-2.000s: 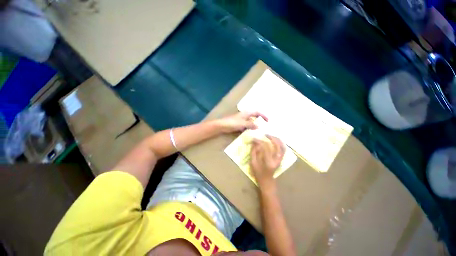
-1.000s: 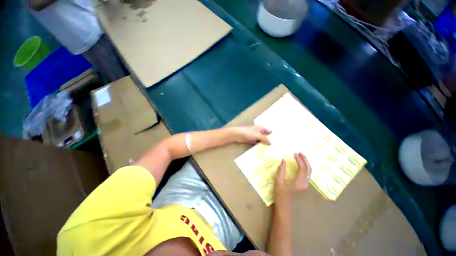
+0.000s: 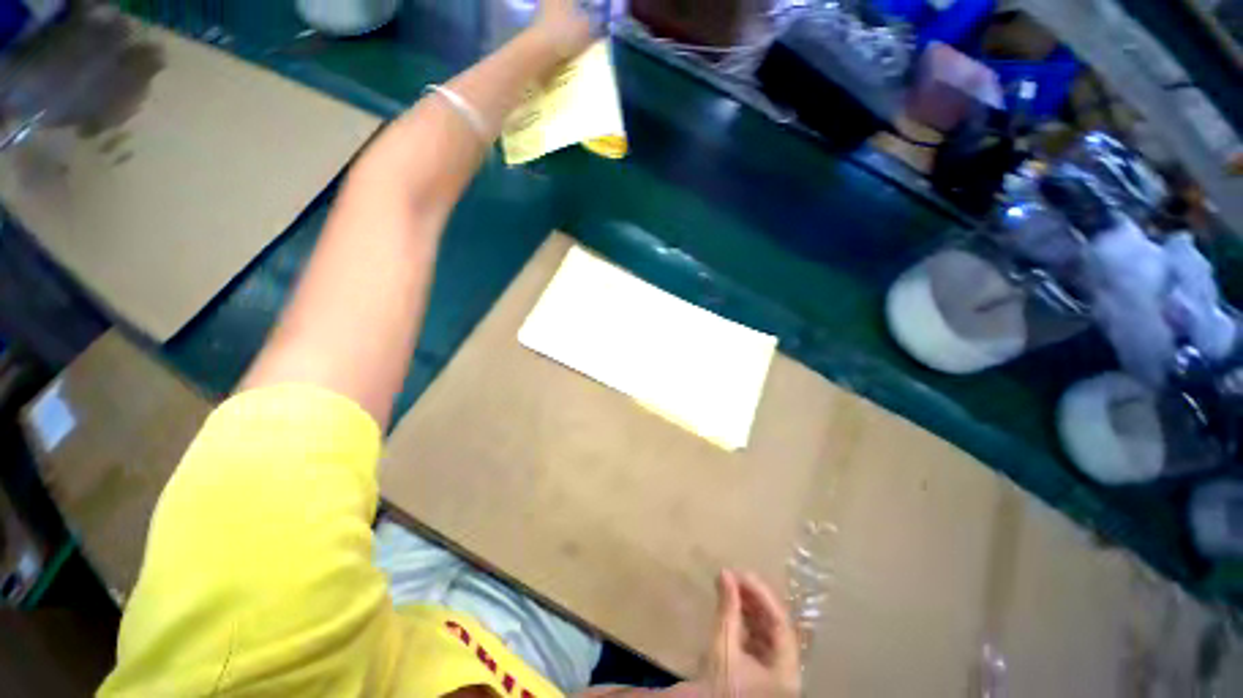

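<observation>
My left hand (image 3: 566,25) is stretched far forward, blurred and partly cut off by the top edge. A yellow label sheet (image 3: 570,107) hangs from it. Something pale and clear, perhaps a jar, shows around the hand; contact is unclear. My right hand (image 3: 758,634) is low over the cardboard mat (image 3: 586,477), thumb and fingers apart, with nothing visible in it. A stack of white label sheets with yellow edges (image 3: 652,344) lies flat on the mat.
Clear jars with white fill (image 3: 941,316) stand along the far right side, beside crumpled plastic (image 3: 1138,293). Another jar (image 3: 346,11) is at the top left. A stained cardboard sheet (image 3: 177,171) lies left, above a cardboard box (image 3: 102,430).
My left hand has moved from the stack to the far side with the yellow sheet. My right hand has left the sheets and drawn back toward me. The view has shifted.
</observation>
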